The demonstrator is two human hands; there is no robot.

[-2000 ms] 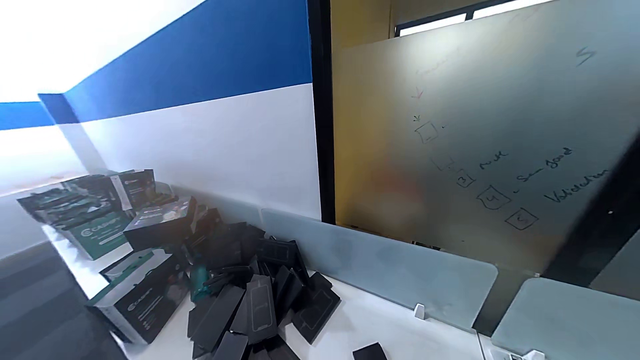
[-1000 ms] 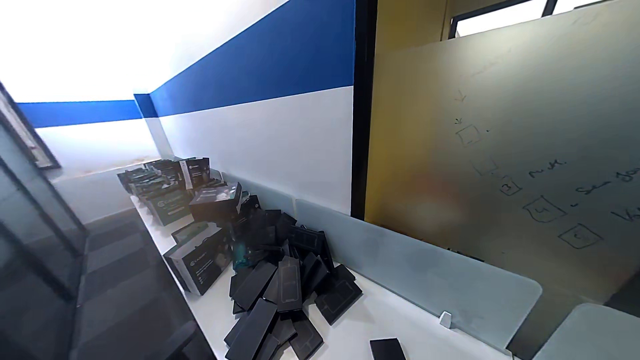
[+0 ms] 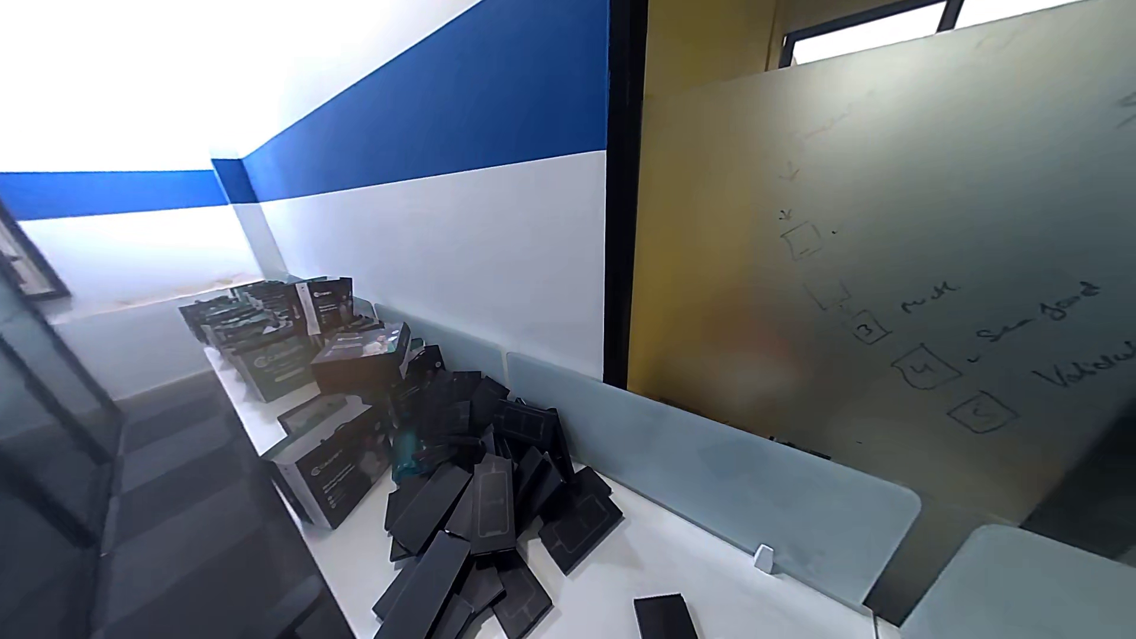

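Observation:
Neither my left hand nor my right hand shows in the head view. A jumbled heap of flat black boxes (image 3: pixel 493 506) lies on the white tabletop (image 3: pixel 603 590). One separate black box (image 3: pixel 664 617) rests to the right of the heap, cut off by the bottom edge. Left of the heap stands a larger printed carton (image 3: pixel 342 461), with a teal item (image 3: pixel 406 454) between it and the black boxes. A brown-sided box (image 3: pixel 362 355) sits behind, and a green printed carton (image 3: pixel 275 366) stands farther left.
Frosted divider panels (image 3: pixel 710 470) run along the table's far edge, held by a white clamp (image 3: pixel 763 557). Several more packages (image 3: pixel 257 311) fill the far end. A frosted glass partition (image 3: pixel 887 266) with handwriting rises behind. Dark floor (image 3: pixel 195 524) lies left of the table.
The view has swung left, then slightly back. No object has plainly moved.

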